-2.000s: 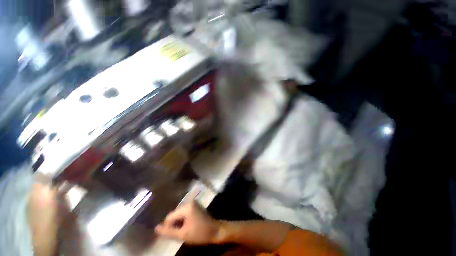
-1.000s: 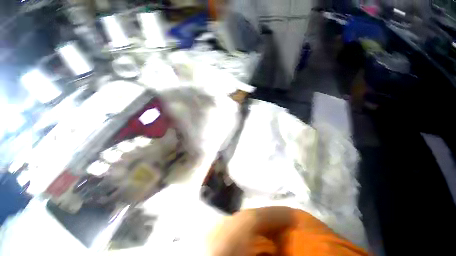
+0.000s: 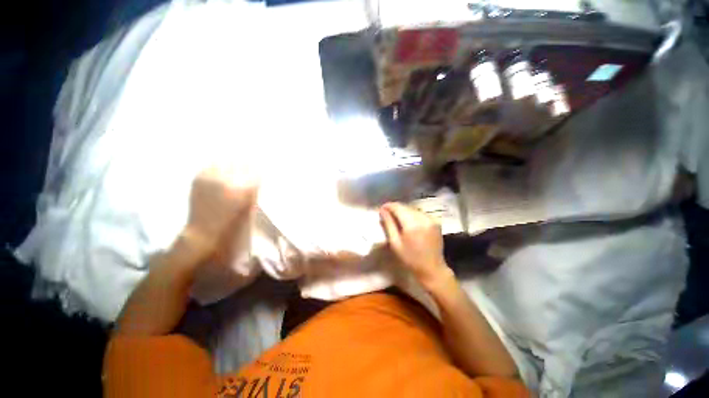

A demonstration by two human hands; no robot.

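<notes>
A white fabric piece [image 3: 334, 233] lies in front of me, bright and overexposed, with folds between my hands. My left hand [image 3: 221, 202] is closed on its left part; the fingers are blurred by glare. My right hand [image 3: 412, 237] pinches its right edge near the table's front edge. The overlock machine [image 3: 427, 45] stands beyond my right hand, with a red label and a dark red right end. Its metal cloth plate [image 3: 377, 175] shows left of the foot area. The needle area is dark and blurred.
A large white fabric pile [image 3: 101, 163] with ragged edges is at the left. More white fabric [image 3: 583, 288] hangs at the right below the table edge. White tension knobs [image 3: 517, 78] line the machine front. A pale ruler strip [image 3: 443, 208] is beside my right hand.
The view has swung left from the right-hand heap and aisle to the machine's left end. Both hands are now in view with white fabric between them.
</notes>
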